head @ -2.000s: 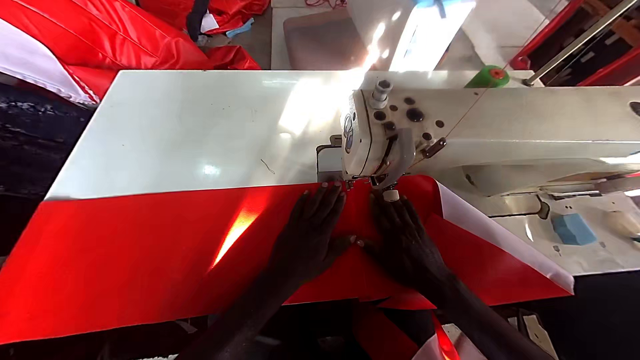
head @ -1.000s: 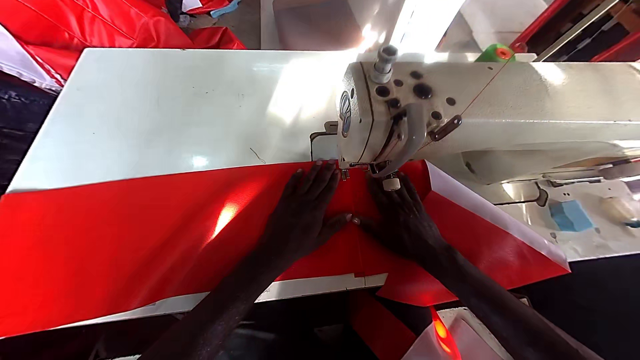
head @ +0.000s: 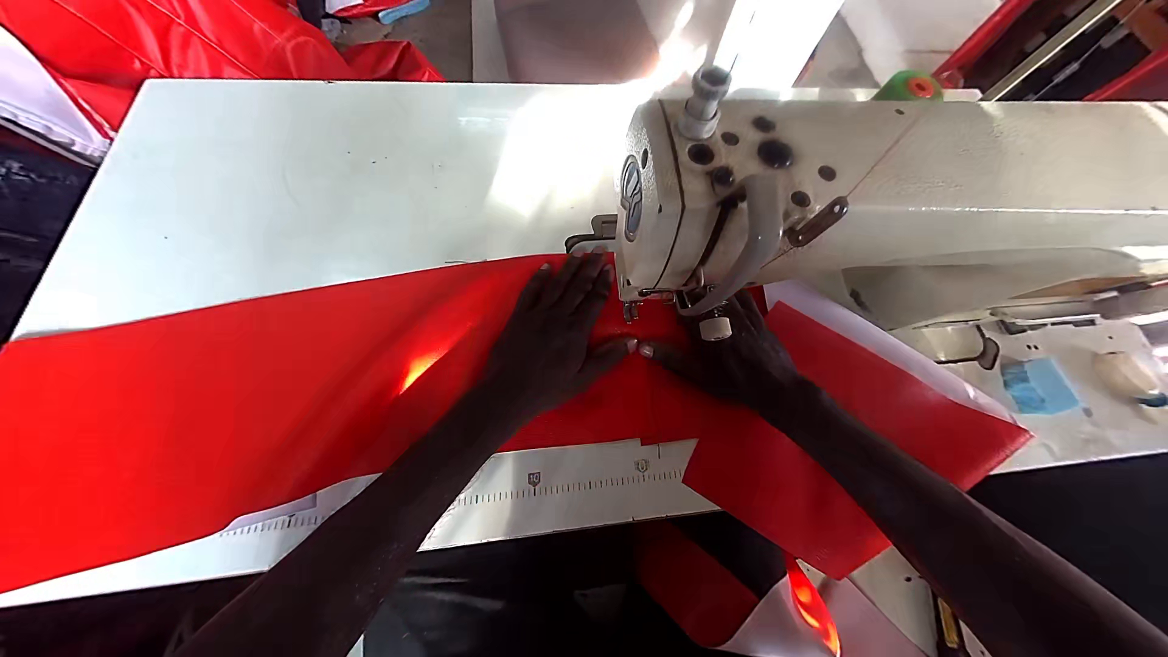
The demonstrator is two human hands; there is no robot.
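Note:
Red coated fabric (head: pixel 228 401) with a white underside lies across the sewing table and under the head of an industrial sewing machine (head: pixel 693 210). My left hand (head: pixel 557 333) rests flat on the fabric, left of the presser foot (head: pixel 630 310), fingers pointing away from me. On the right of the foot my right hand (head: pixel 739 356) presses on the fabric, its fingertips partly hidden behind the machine head. The two thumb tips nearly meet just below the foot. A folded-back part of the fabric shows its white side at the right.
A printed scale (head: pixel 566 484) runs along the near edge of the white table (head: pixel 301 182). A green thread spool (head: pixel 910 87) stands behind the machine arm. A blue piece (head: pixel 1040 386) lies at the right. More red material (head: pixel 210 36) is heaped beyond the far left corner.
The fabric's near edge at the middle has shifted away from me, and more of the table and its scale shows there. Both hands stay flat beside the presser foot.

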